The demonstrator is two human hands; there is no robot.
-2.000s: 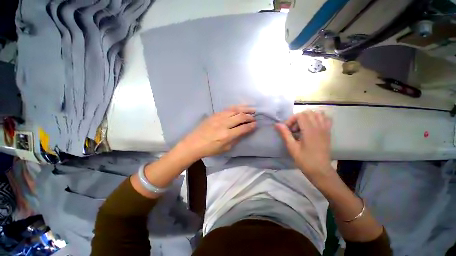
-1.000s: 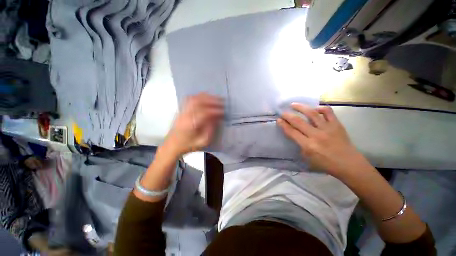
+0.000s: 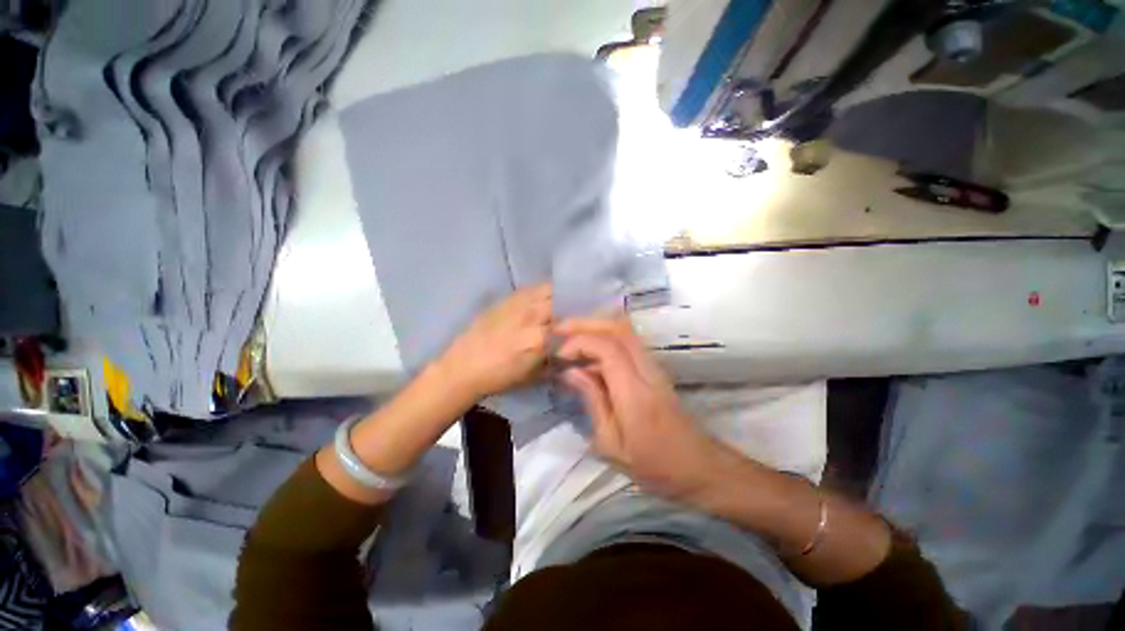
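A grey garment panel (image 3: 450, 173) lies on the white machine table, its right part folded or bunched toward my hands. A thin straight line runs down its middle. My left hand (image 3: 506, 343) holds the cloth near the table's front edge. My right hand (image 3: 635, 401), slightly blurred, pinches the cloth just right of the left fingertips. The fingertips of both hands are close together. A small grey welt strip (image 3: 646, 297) sticks out to the right of the fold. What lies under the fingers is hidden.
The sewing machine head (image 3: 790, 62) is at the upper right, with bright glare beside it. Dark red-black thread snips (image 3: 952, 192) lie on the machine bed. A rippled bundle of cut panels (image 3: 185, 185) lies at the left. Grey cloth (image 3: 197, 518) hangs below the table edge.
My right hand has moved left and down to my left hand. The panel's right side, flat before, is now drawn in and folded. The bright machine bed beside it is uncovered.
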